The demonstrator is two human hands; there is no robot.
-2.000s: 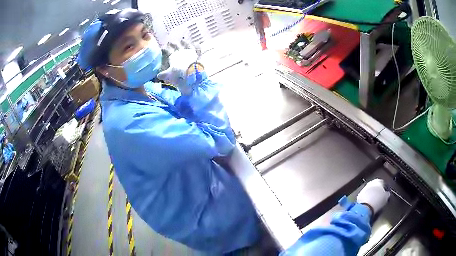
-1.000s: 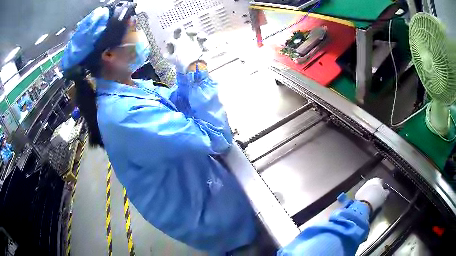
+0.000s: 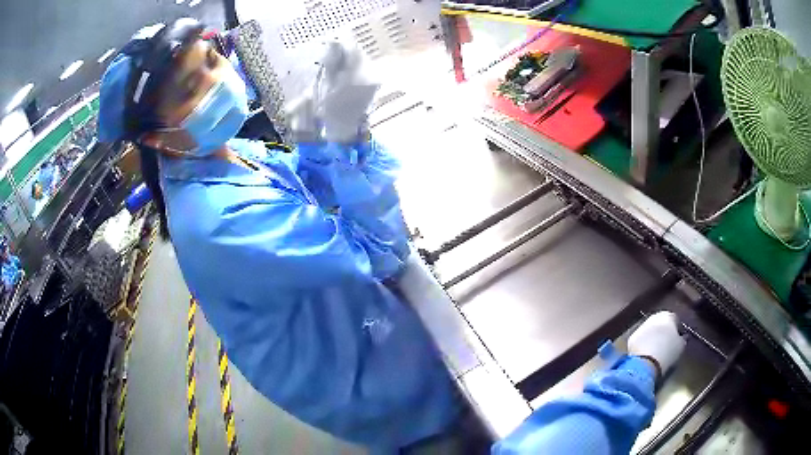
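My left hand (image 3: 657,342), in a white glove with a blue sleeve, is over the near right part of the conveyor. Its fingers are curled around a thin metallic rod (image 3: 704,341), which shows on both sides of the fist. The fingertips are hidden. Dark cross bars (image 3: 598,339) span the conveyor above a bright metal plate (image 3: 556,307). No board shows on this stretch. My right hand is not in view.
A person in a blue smock (image 3: 293,293) stands at the conveyor's left rail (image 3: 458,342), gloved hands raised (image 3: 342,98). Beyond the far rail (image 3: 654,209) are a green fan (image 3: 769,111) and a red mat (image 3: 578,124) holding a board with grey parts (image 3: 538,78). An orange-red piece (image 3: 777,408) is lower right.
The other person turned the head away, then back partly towards the conveyor, and the raised gloved hands moved. My left hand has stayed at the same place over the conveyor.
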